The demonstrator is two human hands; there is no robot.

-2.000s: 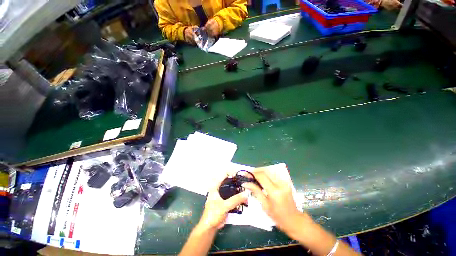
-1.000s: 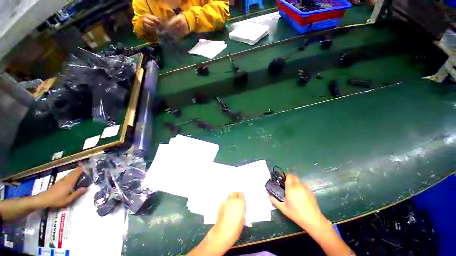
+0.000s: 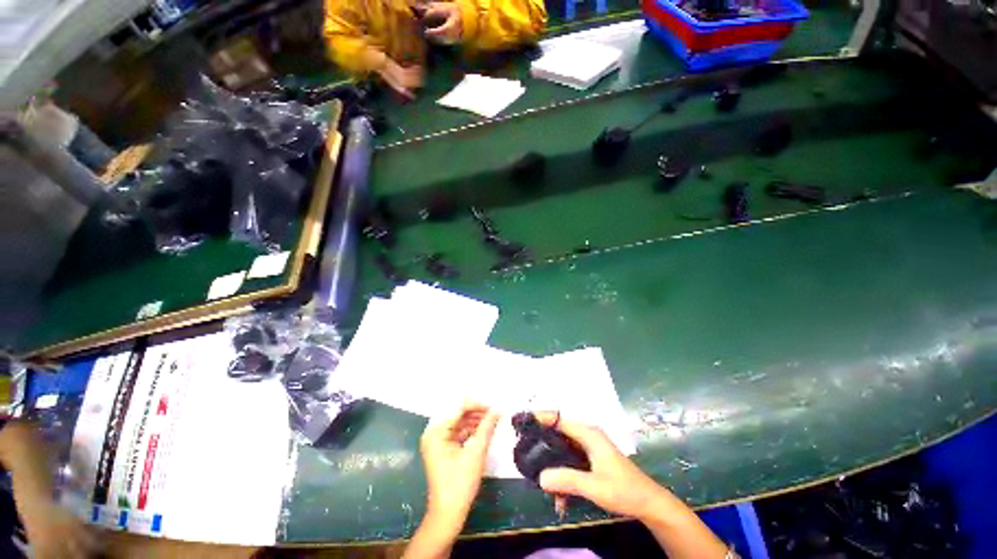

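Note:
My right hand [image 3: 596, 472] holds a black power adapter [image 3: 543, 450] with its cord bundled against it, above the front part of the white plastic bags. My left hand [image 3: 457, 459] is just left of the adapter, fingers bent and apart, with nothing seen in it. The white flat plastic bags [image 3: 421, 344] lie in overlapping stacks on the green bench. Bagged adapters [image 3: 312, 377] in crinkled clear plastic lie left of the stacks, partly on a printed carton [image 3: 208, 437].
A wood-edged tray [image 3: 164, 324] with bagged units and white slips stands at left, a plastic roll [image 3: 345, 218] beside it. Black adapters lie on the conveyor belt [image 3: 645, 207]. A person in yellow sits opposite, near stacked baskets [image 3: 722, 38]. Another person's arm [image 3: 38, 491] is at lower left.
My right hand has moved left with the adapter, over the bags. My left hand has opened and shifted slightly left. The other person's arm at left has drawn back from the bagged adapters.

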